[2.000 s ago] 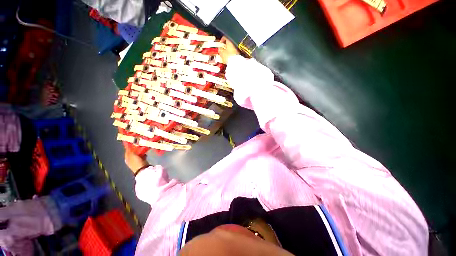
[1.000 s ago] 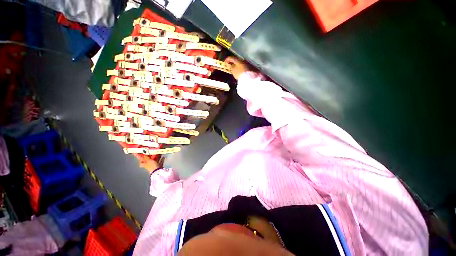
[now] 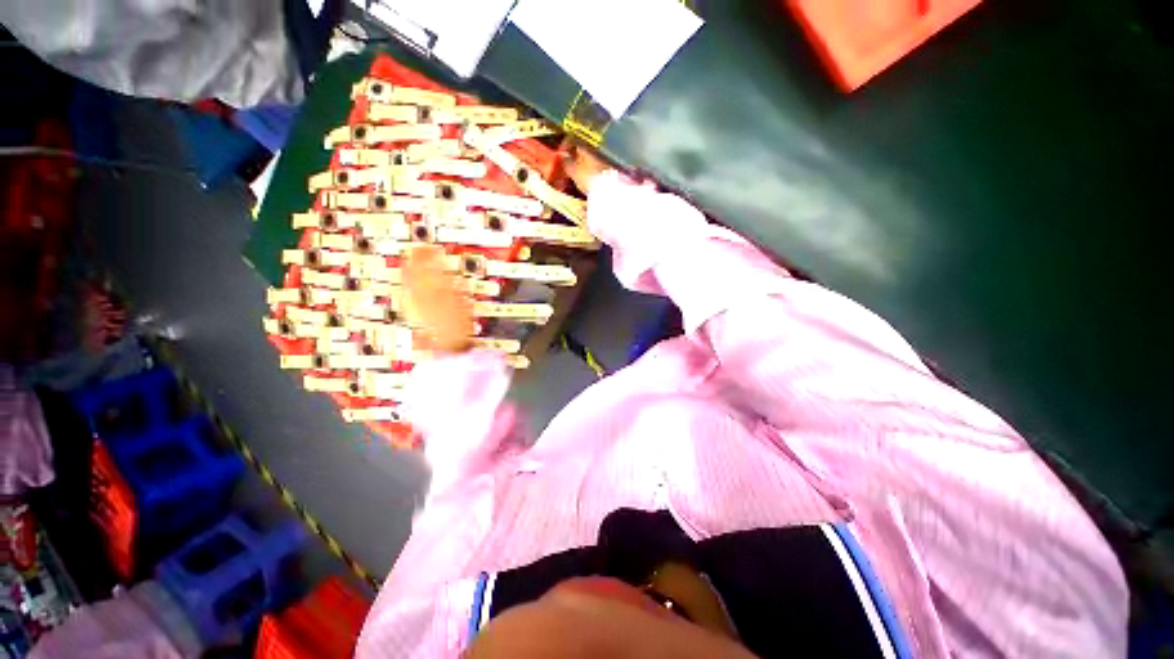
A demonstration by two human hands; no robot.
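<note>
A red tray [image 3: 364,435] is densely covered with watches on cream straps [image 3: 525,273], lying in overlapping rows, case backs with dark round windows upward. One strapped watch [image 3: 519,175] lies diagonally across the others near the upper right corner. My left hand [image 3: 438,303] is blurred over the middle of the rows; whether it touches or holds a watch cannot be told. My right hand [image 3: 582,167] is at the tray's right edge and grips it there, with the fingertips partly hidden.
A green surface [image 3: 299,180] lies under the tray's far left side. The dark green bench [image 3: 1017,258] on the right holds white paper [image 3: 605,49], a clipboard [image 3: 444,28] and another red tray [image 3: 888,36]. Blue stools [image 3: 232,573] and a red crate [image 3: 316,624] stand lower left.
My left hand has left the tray's near edge and moved up over the watches. One watch near the upper right corner has turned diagonal. My right hand has stayed at the right edge.
</note>
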